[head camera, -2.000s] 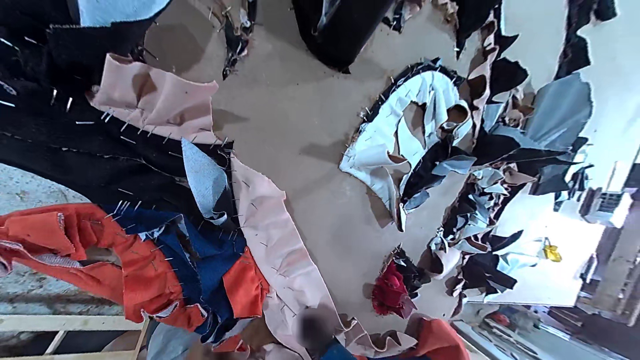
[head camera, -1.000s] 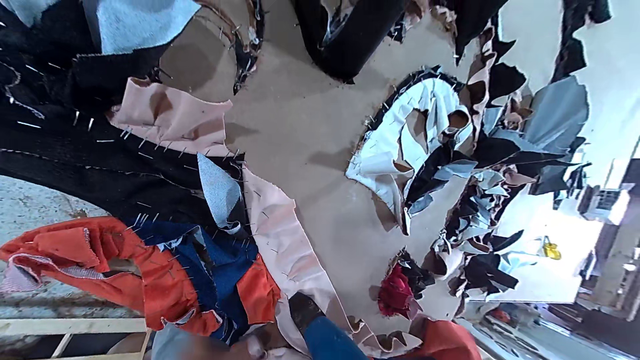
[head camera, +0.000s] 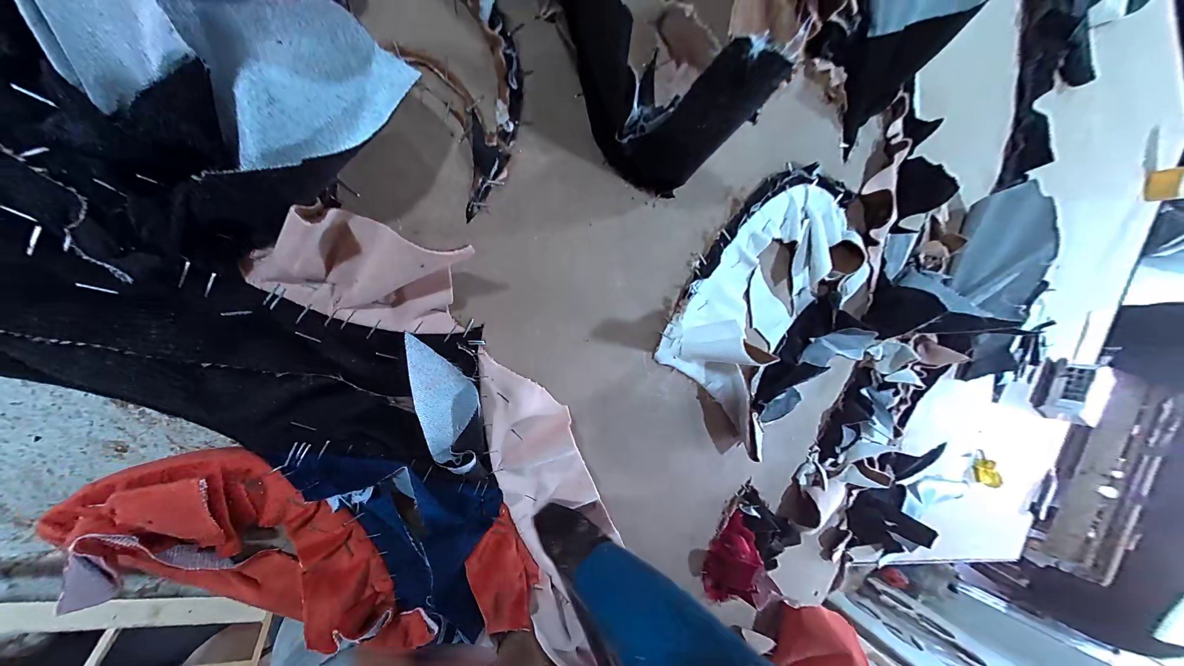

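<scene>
At the bottom centre, a blue sleeve-like shape (head camera: pixel 647 601) ends in a dark form, which looks like my right hand (head camera: pixel 572 536), over a pale pink fabric strip (head camera: pixel 536 435). Its fingers do not show distinctly. A brownish bit at the bottom edge may be my left hand (head camera: pixel 521 649), close under an orange-red fabric piece (head camera: pixel 504 573); its grip is hidden. Left of them, navy fabric (head camera: pixel 435 527) joins a gathered orange-red fabric piece (head camera: pixel 333 555) along a row of pins. Black fabric (head camera: pixel 231 370), with many pins, carries a pink flap (head camera: pixel 370 273) and a light blue-grey flap (head camera: pixel 439 398).
A tan board surface (head camera: pixel 592 250) lies behind. On it are a white folded fabric piece (head camera: pixel 740 296), a black fabric loop (head camera: pixel 684 148), a crimson scrap (head camera: pixel 735 560) and ragged scraps (head camera: pixel 888 435). Wooden slats (head camera: pixel 139 612) show at lower left, a yellow object (head camera: pixel 987 470) at right.
The blue shape with the dark end has come farther into view from the bottom edge, over the pink strip. The fabric pieces keep their arrangement.
</scene>
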